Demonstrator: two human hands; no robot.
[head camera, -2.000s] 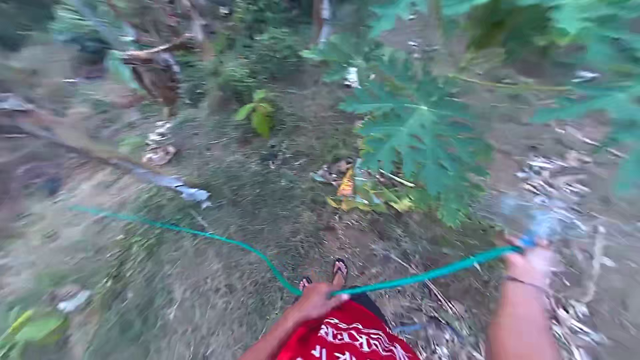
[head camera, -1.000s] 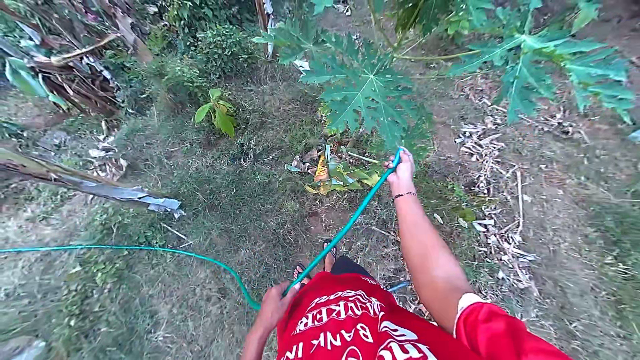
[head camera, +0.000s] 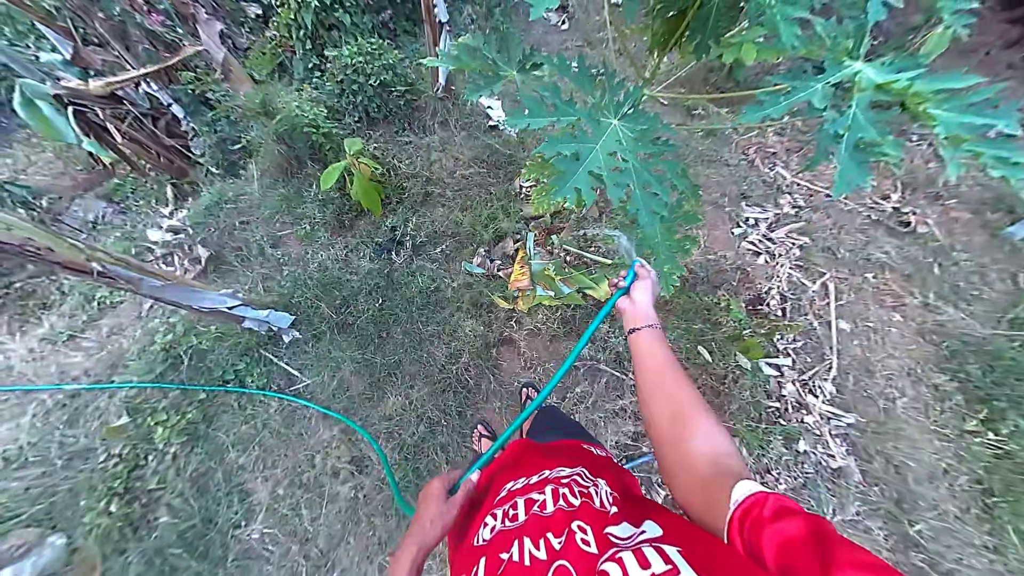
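Observation:
A green garden hose runs up between my hands. My right hand grips it close to its end, where a small spray of water comes out. Farther back along the hose, my left hand is closed around it beside the red shirt. From there the hose curves away over the grass and leaves the view at the left edge. Just beyond my right hand hangs a large papaya leaf. Cut green and yellowed leaves lie on the ground to the left of the hose end.
A banana trunk slants in from the left. Dry banana leaves hang at the upper left, near a small broad-leaved plant. Dry leaf litter and a long stick lie to the right. My sandaled feet are on grassy soil.
Two seconds ago my right hand was stretched out to the far right with the hose end; by one second ago it had come in toward the middle. Since then both hands have kept their hold.

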